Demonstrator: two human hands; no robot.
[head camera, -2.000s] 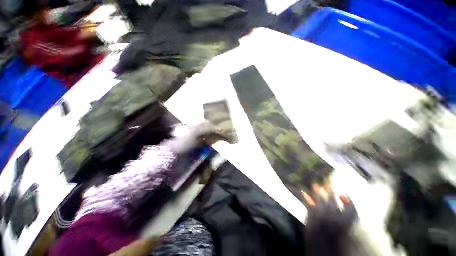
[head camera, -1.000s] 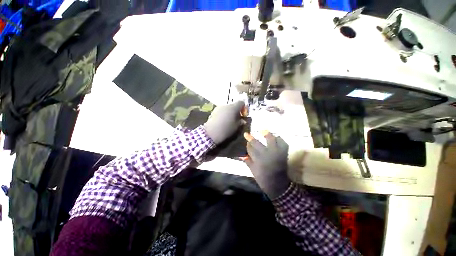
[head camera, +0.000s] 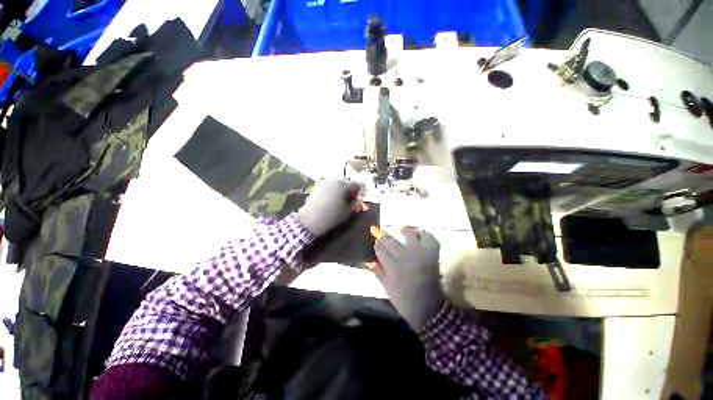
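Note:
A joined strip lies on the white machine table, with a black panel (head camera: 221, 154) at its far end and a camouflage panel (head camera: 274, 186) beside it. My left hand (head camera: 332, 206), in a grey glove with bare fingertips, grips the strip just in front of the presser foot (head camera: 381, 181). Another black panel (head camera: 349, 234) shows between my hands. My right hand (head camera: 409, 269), gloved the same way, has its fingertips on this panel's right edge. The needle point is too small to make out.
The sewing machine head (head camera: 563, 101) stands at right. Under its display lie small camouflage pieces (head camera: 512, 219), a thin metal item (head camera: 558, 275) and a black rectangle (head camera: 610, 240). Dark garment pieces (head camera: 74, 164) heap at left. Blue bins (head camera: 406, 23) stand behind.
The view has shifted slightly. Both hands stay at the presser foot; a little more of the black panel shows between them. Two seconds ago the hands were apart, with the strip stretched across the table.

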